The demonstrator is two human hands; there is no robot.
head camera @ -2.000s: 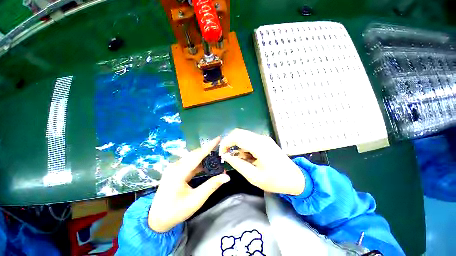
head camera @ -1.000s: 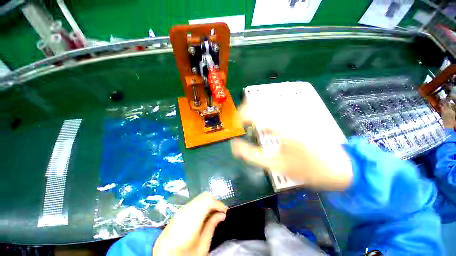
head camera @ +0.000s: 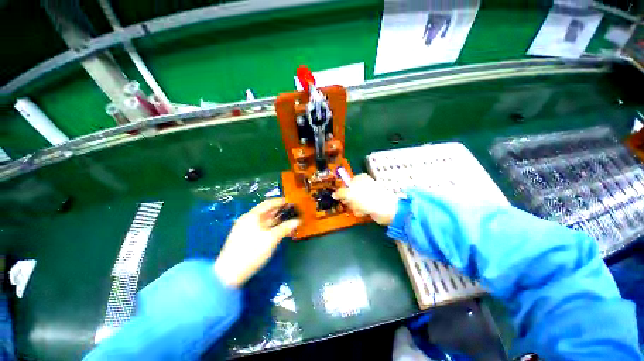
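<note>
The orange-brown toggle press (head camera: 311,224) stands in front of me, its red handle (head camera: 305,77) raised to the top. A black piece (head camera: 326,200) sits at the nest on the press base. My left hand (head camera: 258,236) holds a small black housing (head camera: 286,212) between thumb and fingers at the base's left edge. My right hand (head camera: 367,197) is at the right side of the nest, fingertips at the black piece. A small pale and pink item (head camera: 344,175) shows at its fingers; whether it is gripped is unclear.
A white parts tray (head camera: 452,158) lies right, a clear blister tray (head camera: 579,176) further right. Blue film in a bag (head camera: 212,222) lies left, partly behind my left arm. A gridded strip (head camera: 134,247) lies far left, a small pale dot sheet (head camera: 344,296) near the front edge.
The red handle has swung from low in front to raised. My right hand has moved from over the white tray to the nest. My left hand has come up to the press with a black housing.
</note>
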